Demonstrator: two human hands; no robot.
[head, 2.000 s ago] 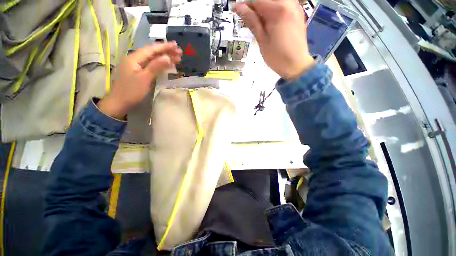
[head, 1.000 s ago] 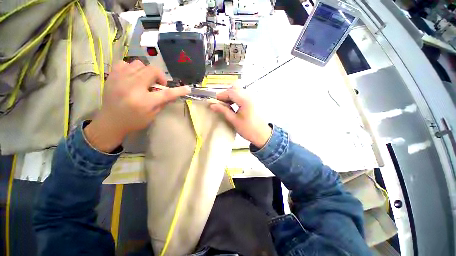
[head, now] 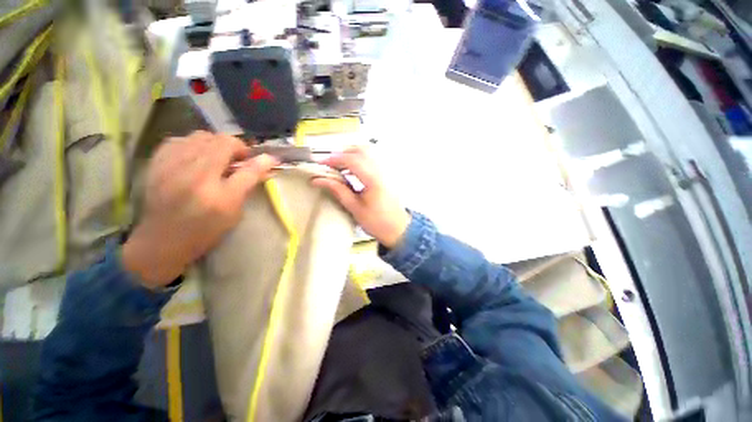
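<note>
A beige bag panel (head: 256,272) with a yellow line down it hangs from the table edge over my lap. My left hand (head: 194,198) pinches the left end of its top edge. My right hand (head: 363,191) pinches the right end, with a small dark and shiny thing by the fingers that I cannot make out. A grey-brown strip (head: 284,154) runs between both hands along the top edge. The sewing machine's dark head cover (head: 257,89) with a red logo is just beyond, with a yellow clamp plate (head: 328,126) at its foot.
A heap of beige pieces with yellow edges (head: 91,157) lies on the left, partly blurred. A control tablet (head: 492,45) stands at the back right of the white table (head: 478,165). More beige pieces (head: 577,309) are below the table's right edge. A metal-and-white rail (head: 660,231) runs down the right.
Two seconds ago both hands were raised off the panel; since one second ago they hold its top edge. The view has shifted, so machine and tablet appear further left.
</note>
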